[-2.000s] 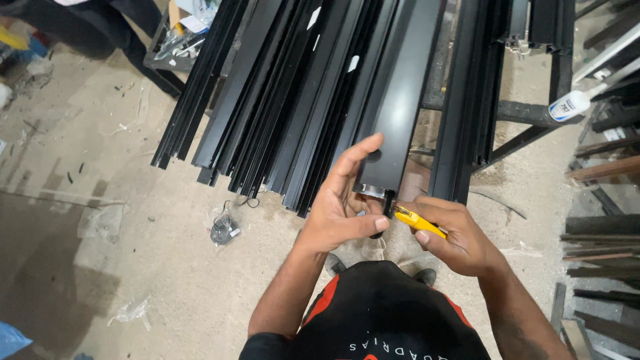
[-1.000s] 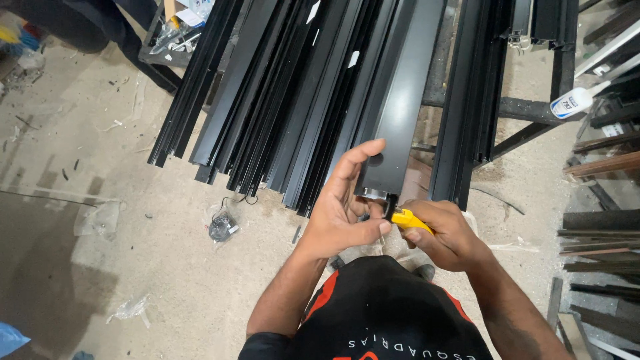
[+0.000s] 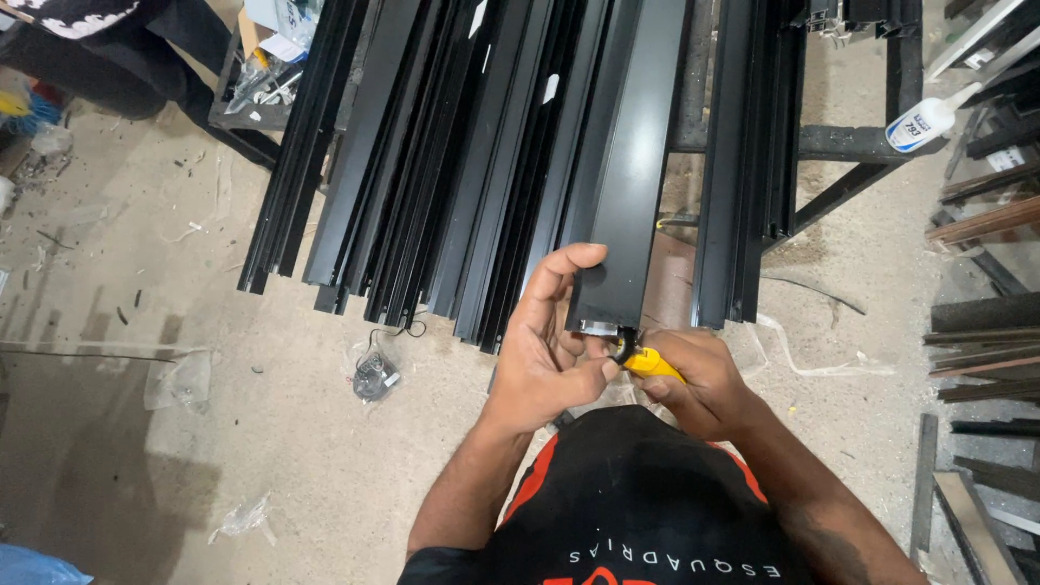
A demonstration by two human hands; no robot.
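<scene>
Near the middle, a wide black metal profile (image 3: 630, 179) points its cut end toward me. My left hand (image 3: 548, 349) is curled around the left edge of that end, its thumb and a finger pinching a black rubber-like strip (image 3: 625, 348) that sticks out of the profile. A yellow-handled cutter (image 3: 656, 365), probably a utility knife, is gripped in my right hand (image 3: 699, 378), just right of the strip. Its tip lies against or close behind the strip; the blade is hidden.
More black profiles (image 3: 455, 203) lie side by side to the left, others (image 3: 735, 203) to the right, on a dark metal rack (image 3: 845, 144). A white glue bottle (image 3: 920, 126) rests at its right corner. Another person's legs (image 3: 187, 73) are upper left. Profile stock (image 3: 987, 325) lies right.
The yellow cutter has shifted and turned slightly in my right hand, staying close by the profile's end. My left hand keeps its place on the profile.
</scene>
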